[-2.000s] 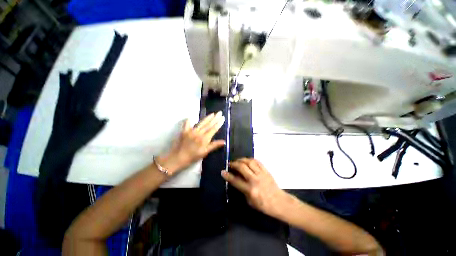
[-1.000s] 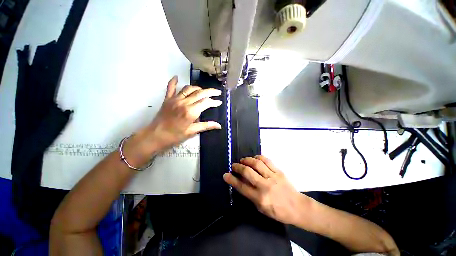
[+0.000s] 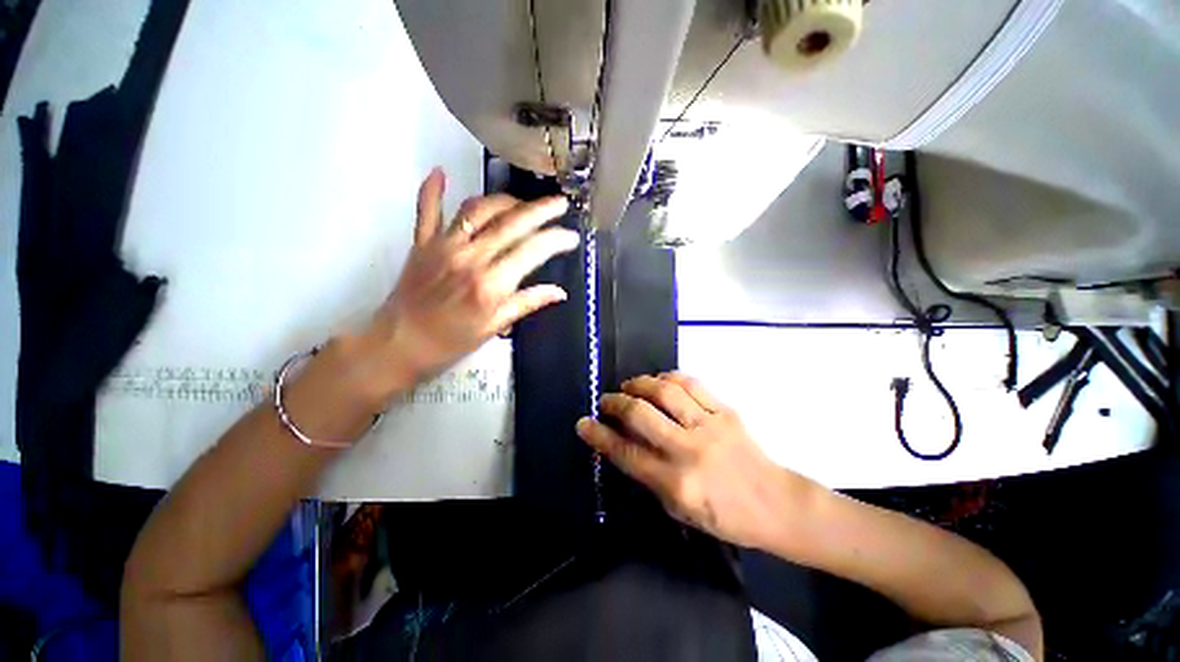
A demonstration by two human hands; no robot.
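Observation:
A black fabric panel (image 3: 550, 375) lies lengthwise under the needle area and runs over the table's front edge toward the lap. A dotted whitish zipper line (image 3: 594, 323) runs down its middle. My left hand (image 3: 472, 278) has its fingers spread, the fingertips on the panel just in front of the presser foot (image 3: 579, 194). My right hand (image 3: 679, 453) rests on the panel nearer the table edge, with thumb and forefinger together at the zipper line. Whether it pinches the fabric is hard to tell. The machine's white head (image 3: 479, 65) partly hides the needle.
Black fabric strips (image 3: 84, 285) lie at the table's left and hang over its edge. Right of the needle are small red and white snips (image 3: 874, 188), a looped black cord (image 3: 959, 414) and dark offcuts (image 3: 1068, 395). A blue crate (image 3: 278, 582) shows below left.
The view has moved closer to the machine head. My left hand's fingers have lifted and spread, then moved closer to the presser foot. My right hand stays at the zipper line.

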